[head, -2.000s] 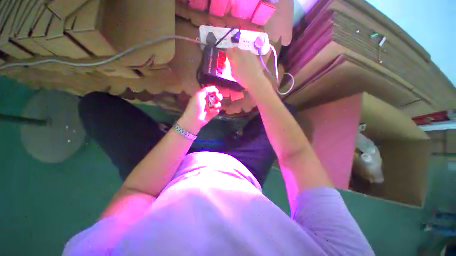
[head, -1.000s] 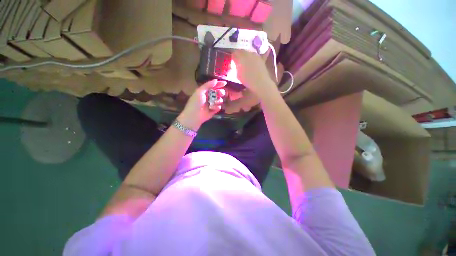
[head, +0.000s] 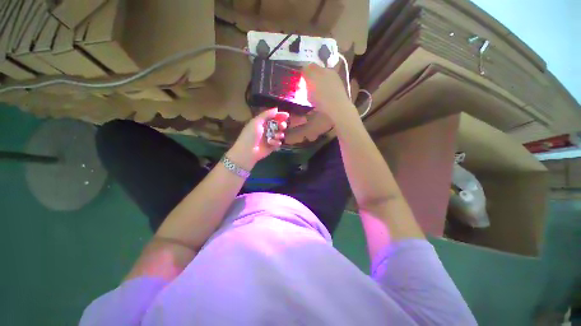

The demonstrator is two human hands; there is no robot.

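A black lamp box (head: 266, 83) glows red and pink-white at its right part, in front of the white power strip (head: 280, 46). My left hand (head: 261, 135) is palm up just in front of the lamp, its fingers curled around several small grey-white parts (head: 272, 130). My right hand (head: 322, 89) is at the lamp's right end, beside the bright glow. Its fingertips are washed out, and I cannot tell whether it holds anything.
Cardboard boxes (head: 159, 38) stand in rows at the left, with a pale cable (head: 140, 75) across them. Flattened cartons (head: 408, 60) are stacked at the right. A large open carton (head: 509, 204) holds a clear bag. A grey round base (head: 67, 169) is on the green floor.
The pink glow on my hands and the boxes is weaker. My left hand's fingers have opened a little, so the parts show more clearly. My right hand has shifted slightly right at the lamp.
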